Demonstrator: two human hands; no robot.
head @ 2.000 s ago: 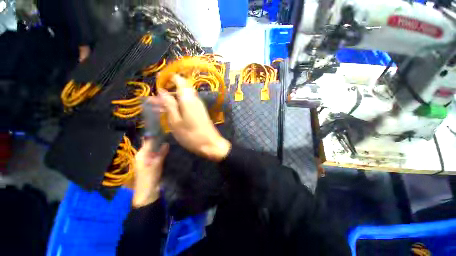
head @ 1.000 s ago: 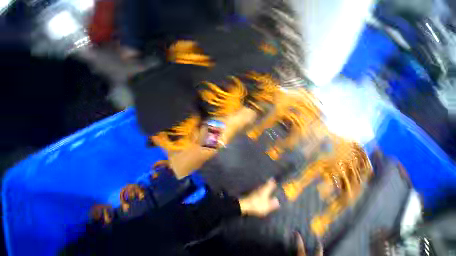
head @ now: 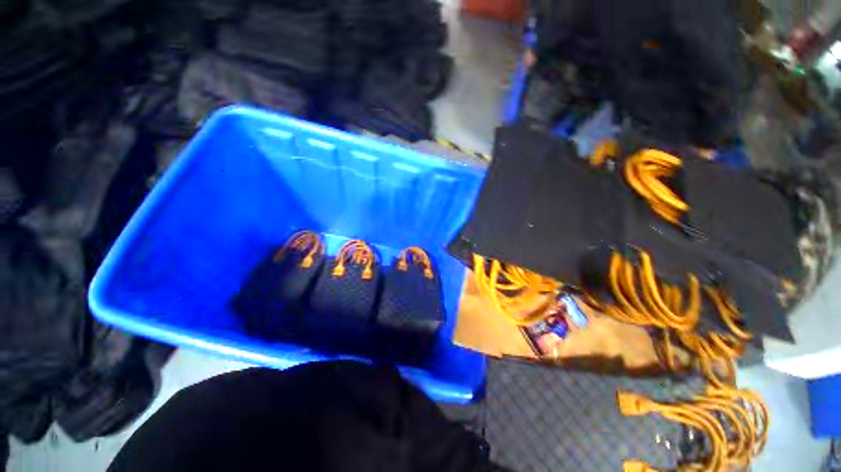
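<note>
Neither of my hands is in view; a black sleeve or clothed part of me fills the bottom centre. A blue plastic crate (head: 369, 166) stands at centre left, with several stacks of dark checked panels (head: 343, 300) inside, their orange handles at the top. On the right, black handled panels (head: 544, 207) lie in overlapping piles with bunches of yellow-orange handles (head: 655, 290) sticking out. A checked body panel (head: 553, 406) lies at the bottom right, with orange handle tabs (head: 634, 403) on it.
A smartphone (head: 559, 324) with a bright screen lies on brown cardboard (head: 489, 323) between the piles. Dark bundles (head: 323, 55) fill the left and upper left. Another dark heap is at the upper right.
The view has swung left and down onto the blue crate. The sewing machine, seen earlier, is out of view. My hands, earlier over the panels, have left the picture.
</note>
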